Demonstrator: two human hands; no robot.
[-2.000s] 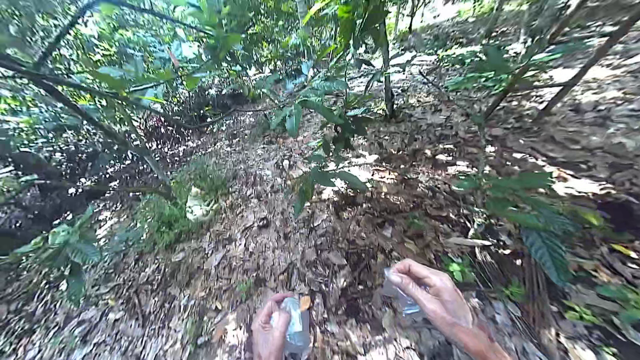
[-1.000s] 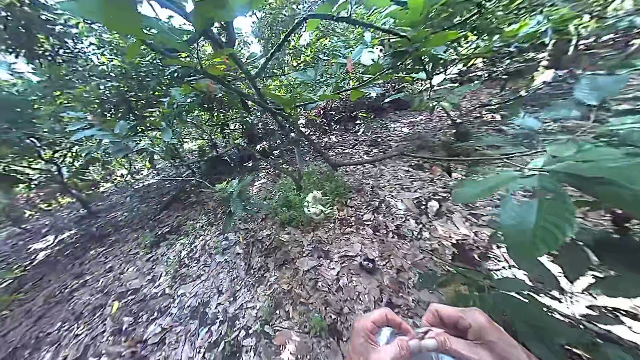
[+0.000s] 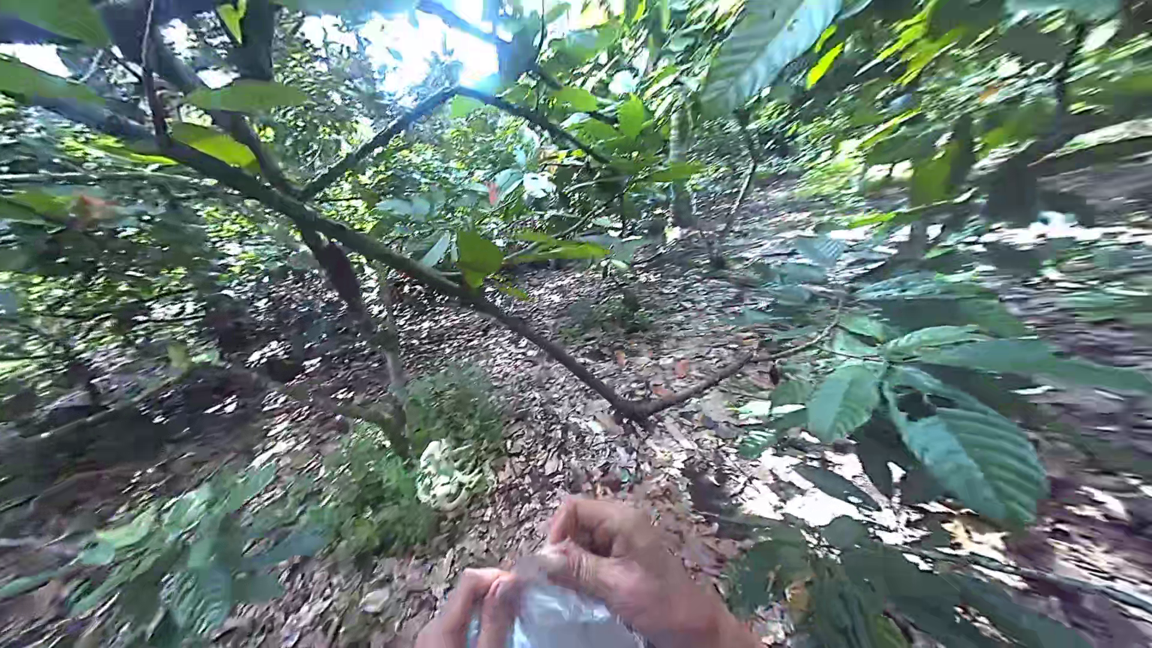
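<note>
At the bottom middle of the view, my left hand (image 3: 475, 614) and my right hand (image 3: 630, 571) are close together, fingertips nearly touching. Both pinch the upper edge of a clear plastic bag (image 3: 562, 619), which hangs below the fingers and runs out of the frame. Blur hides what, if anything, is in the bag. Beyond my hands, a pale whitish-green clump (image 3: 450, 474) lies on the ground beside low green plants (image 3: 378, 495).
A bent branch (image 3: 531, 335) crosses in front of me from upper left to the middle. Large green leaves (image 3: 972, 441) hang at the right. A leafy plant (image 3: 202, 549) stands at lower left. Dry leaf litter (image 3: 558, 432) covers the ground, with slim trunks behind.
My hands were apart two seconds ago, with clear plastic at each; now they are together at the bag's edge. The view has swung a lot, and the bent branch now looms larger in front.
</note>
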